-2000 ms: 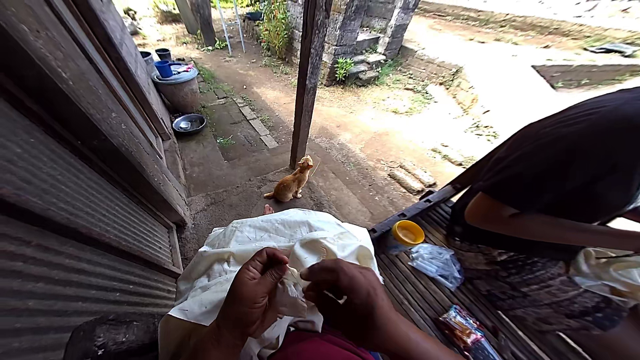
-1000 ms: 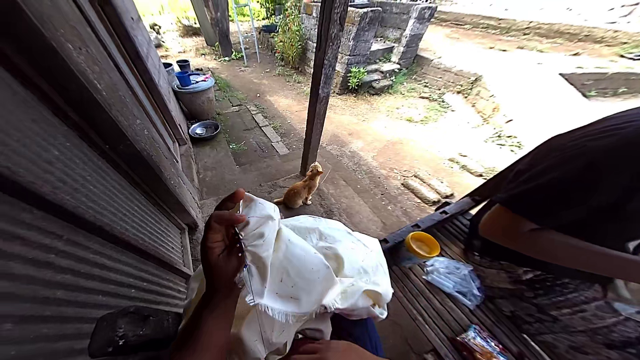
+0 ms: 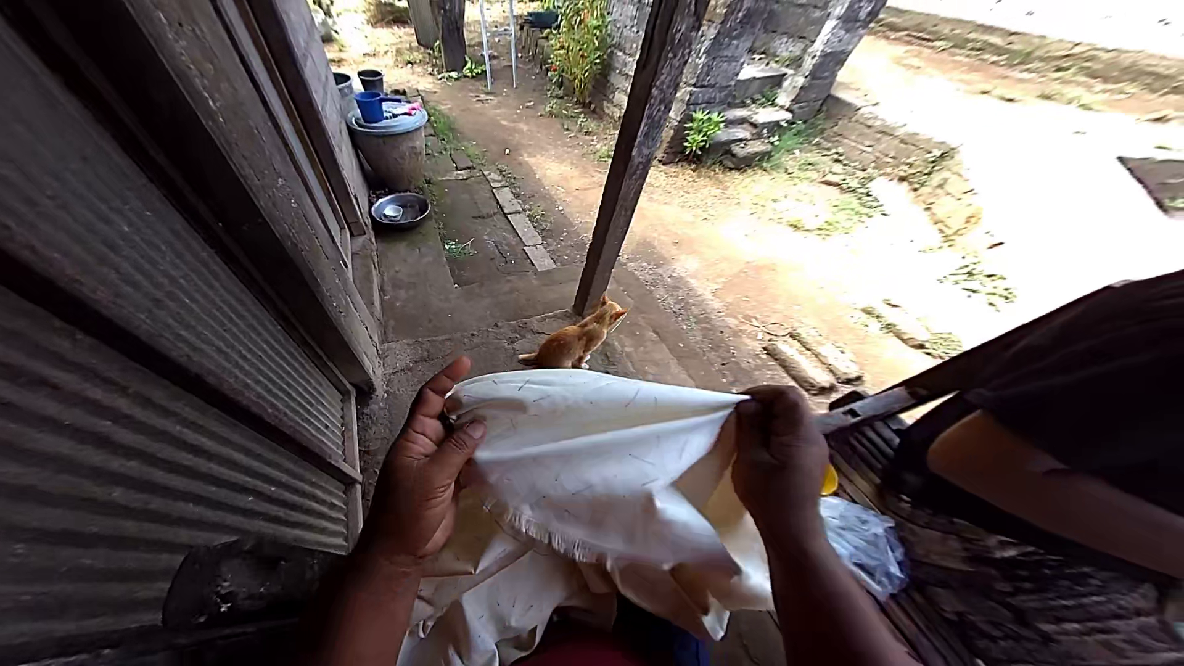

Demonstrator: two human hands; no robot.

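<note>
A cream-white cloth (image 3: 592, 462) with a frayed edge and short thin marks is stretched between my two hands over my lap. My left hand (image 3: 430, 462) pinches its left edge between thumb and fingers, with the other fingers partly spread. Closed on the upper right corner is my right hand (image 3: 782, 453), which pulls the top edge fairly taut. The rest of the cloth hangs in folds down over my legs. I cannot make out a needle in either hand.
An orange cat (image 3: 578, 340) sits beyond the cloth beside a wooden post (image 3: 634, 157). At right, a person in a dark top (image 3: 1101, 398) sits by a slatted bench with a clear plastic bag (image 3: 862, 546). Corrugated wall (image 3: 157, 462) stands close on my left.
A second ago my left hand held the cloth up at the left and my right hand was low at the bottom edge. Now my right hand is raised and grips the cloth's corner, spreading it.
</note>
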